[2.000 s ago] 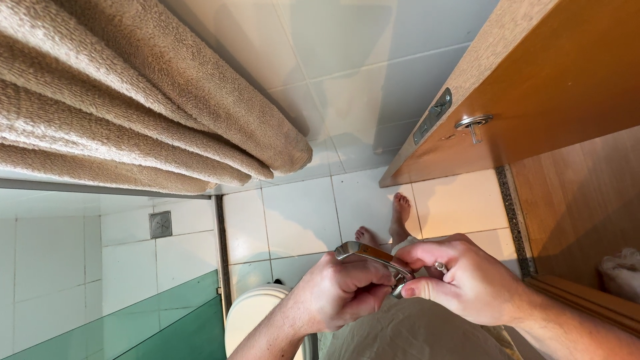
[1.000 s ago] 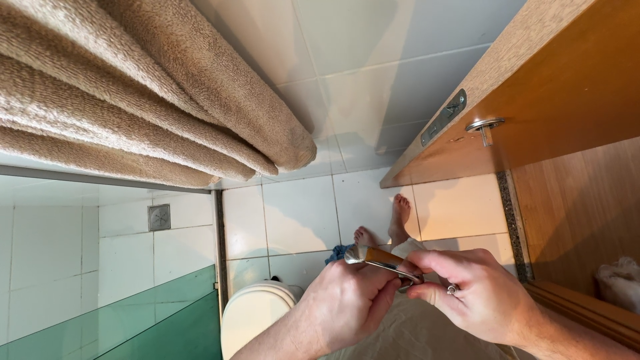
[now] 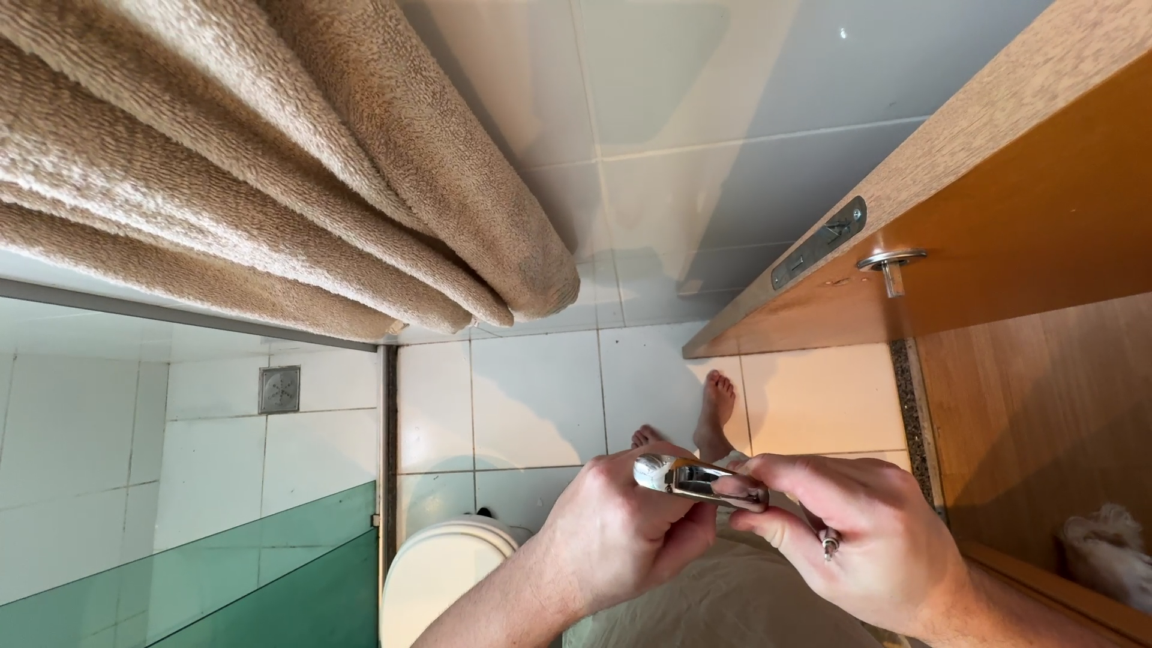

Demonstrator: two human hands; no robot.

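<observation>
Both my hands meet at the lower middle of the head view, around a shiny metal door handle (image 3: 688, 477). My left hand (image 3: 621, 531) grips it from the left, its fingers behind the metal. The thumb and forefinger of my right hand (image 3: 855, 531) pinch the handle's right end. A small metal piece (image 3: 829, 543), perhaps a screw or spindle, sticks out from between the curled fingers of my right hand. Up and to the right, the wooden door (image 3: 1008, 234) bears a latch plate (image 3: 819, 243) on its edge and a round metal fitting with a stub (image 3: 892, 263) on its face.
Beige towels (image 3: 297, 180) hang at the upper left. Below them are a green glass panel (image 3: 297, 558) and a floor drain (image 3: 279, 389). A toilet lid (image 3: 445, 576) stands left of my hands. My bare feet are on white floor tiles (image 3: 540, 387). Something white and fluffy (image 3: 1111, 549) lies at the lower right.
The handle has been turned between my hands, so its hollow side now shows. Both hands have stayed on it, near the same place.
</observation>
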